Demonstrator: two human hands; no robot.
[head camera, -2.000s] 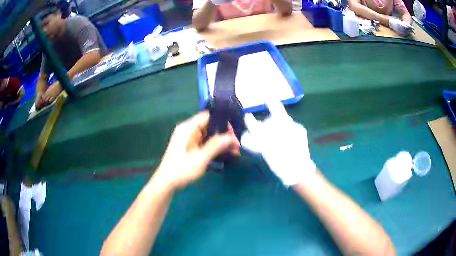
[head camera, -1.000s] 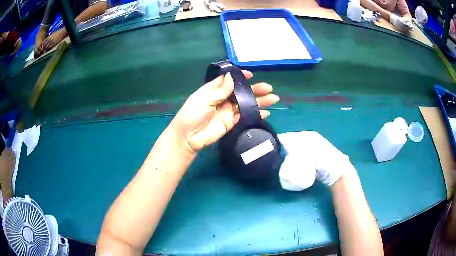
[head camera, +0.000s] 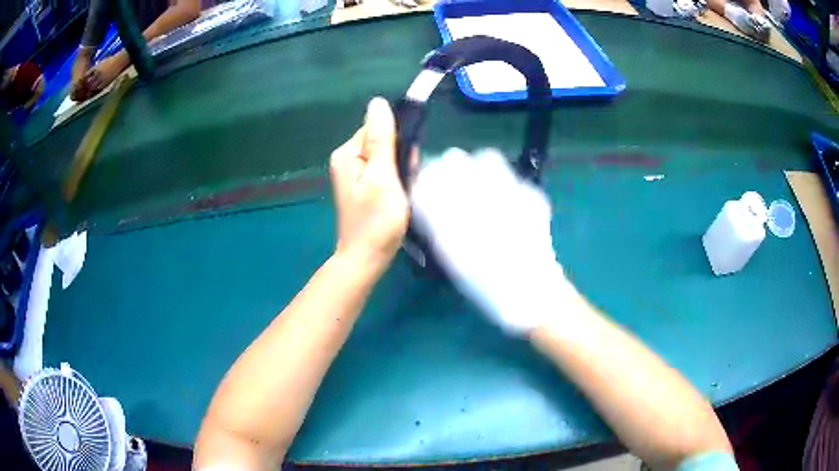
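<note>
The black headphones are held up over the bench with the headband arching at the top. My bare left hand grips their left side, near the cup. My right hand, in a white glove, lies between the two sides, at the inner face of the left cup. It is blurred and hides much of the cups. Whether a cloth is in the glove I cannot tell. A blue tray with a white liner lies behind the headphones.
A white bottle with its round cap hanging open stands at the right. A small white fan is at lower left. White sheets lie at the left. Other people's hands show across the line. Tan mat edge at far right.
The headphones have turned so their arch opens toward me, and the white label is no longer in view. My gloved hand has moved from the right cup side to between the sides. The tray has shifted right.
</note>
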